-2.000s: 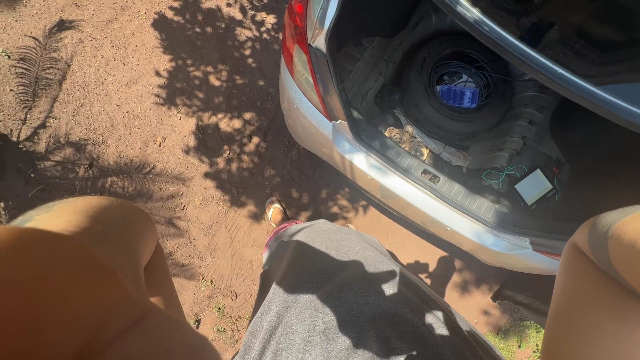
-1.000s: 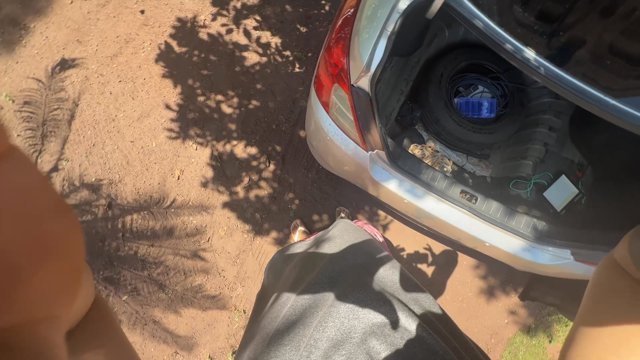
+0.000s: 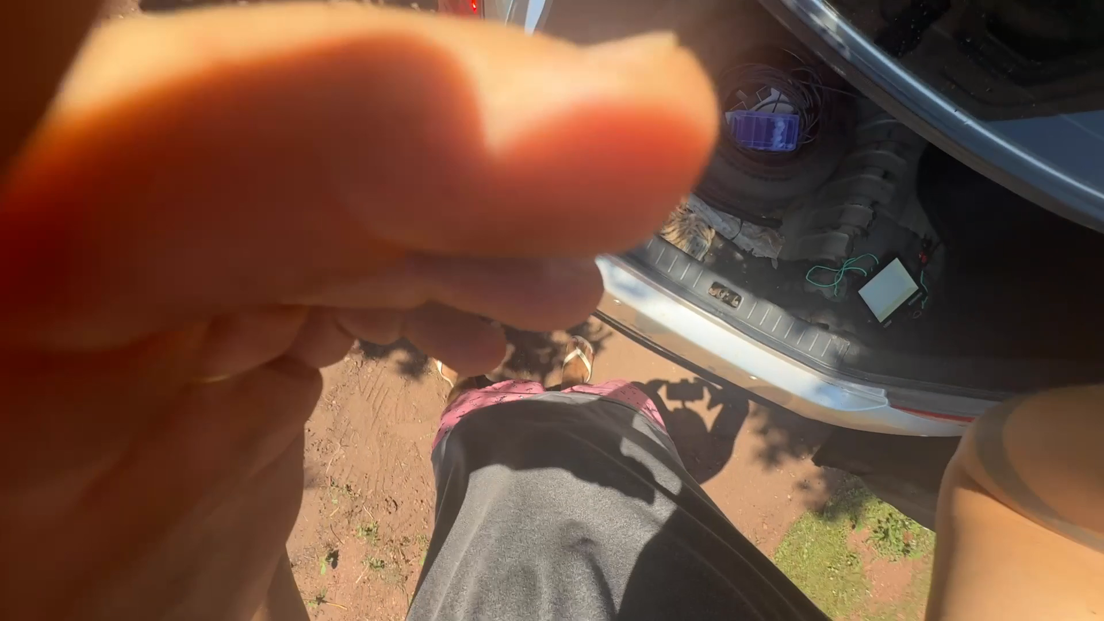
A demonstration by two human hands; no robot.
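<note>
My left hand (image 3: 388, 198) is raised close to the camera and blurred. It covers the upper left of the view, with the thumb above and the fingertips bunched below it. Whether anything lies within the fingers cannot be told. Behind the hand stands a car's open trunk, partly hidden by it. Inside the trunk are a spare tire (image 3: 841, 159) with a blue plastic box (image 3: 764, 131) and coiled cable (image 3: 811, 95) in its hub. A flat pale rectangular panel (image 3: 888, 289) lies beside a green cord (image 3: 837, 274). My right arm shows at the lower right edge; its hand is out of view.
The silver rear bumper (image 3: 742, 341) crosses in front of my body. The raised trunk lid (image 3: 949, 129) hangs at the upper right. Feet in sandals (image 3: 577, 360) stand on reddish dirt (image 3: 362, 448), with a grass patch (image 3: 819, 552) at the lower right.
My left hand has come into view close to the camera, where earlier only arm parts showed on that side. It now hides the taillight area and much of the ground.
</note>
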